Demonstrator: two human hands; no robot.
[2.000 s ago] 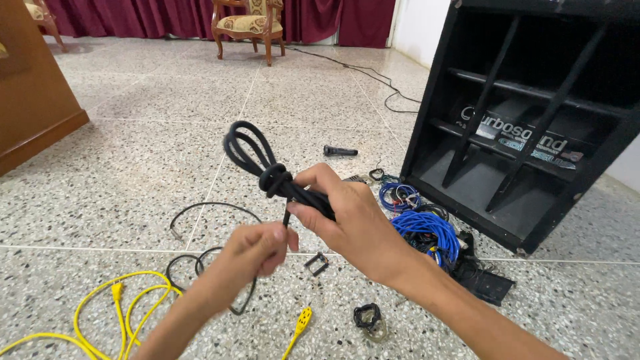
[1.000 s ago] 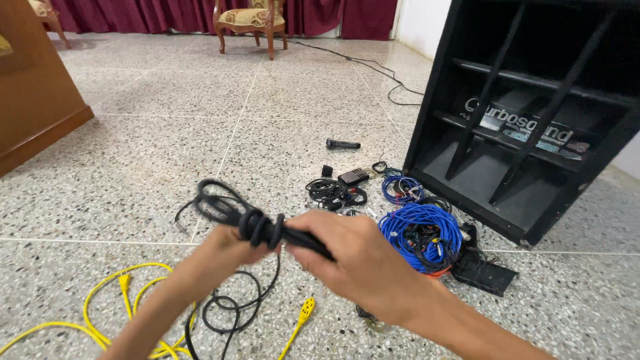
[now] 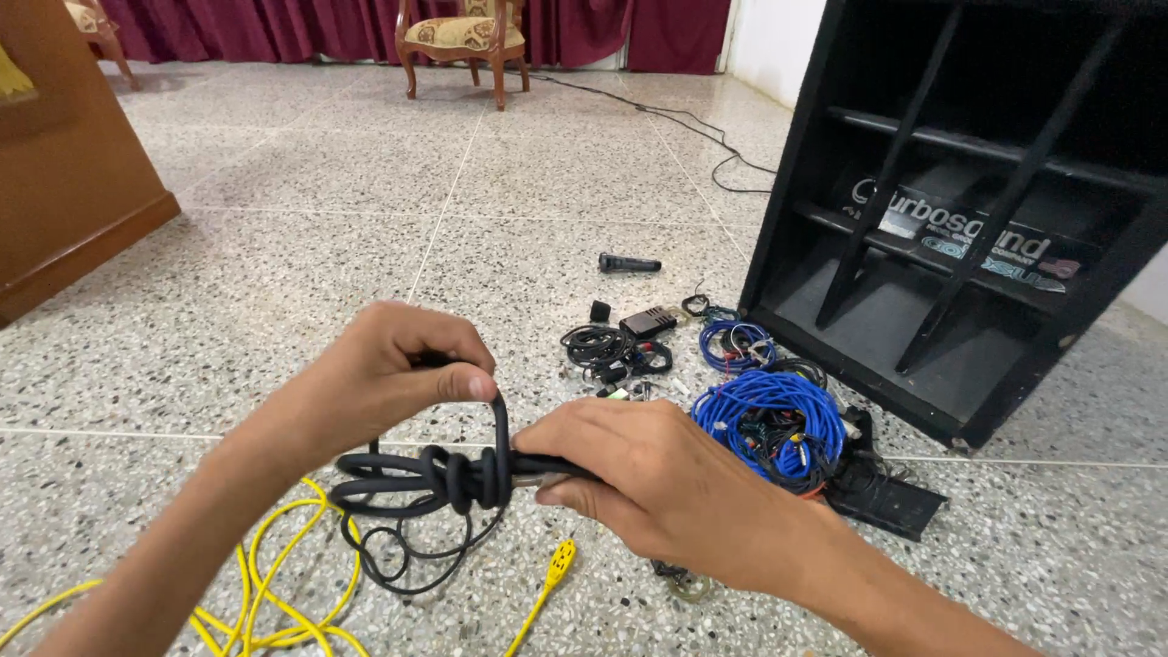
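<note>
A black cable bundle (image 3: 465, 479) is folded into long loops, with several turns wrapped around its middle. My right hand (image 3: 639, 474) grips the bundle's right end. Above the wraps, my left hand (image 3: 411, 365) pinches the cable's running strand between thumb and fingers, and the strand drops from there to the wraps. Loose loops of thin black cable hang or lie below the bundle; which of the two cannot be told. A yellow extension cord (image 3: 260, 566) lies on the floor at lower left, its outlet end (image 3: 562, 564) below the bundle.
A black loudspeaker cabinet (image 3: 803, 219) stands at right. Beside it lie a blue cable coil (image 3: 771, 424), a smaller blue coil (image 3: 735, 345), black cables (image 3: 598, 347) and a black flat piece (image 3: 885, 500). Farther off are a black flashlight or microphone (image 3: 630, 264), a chair (image 3: 465, 36) and a wooden furniture piece (image 3: 82, 182).
My left hand has moved up from beside the bundle and now holds the strand above it. More turns show around the bundle than two seconds ago. The right hand still grips the bundle's end.
</note>
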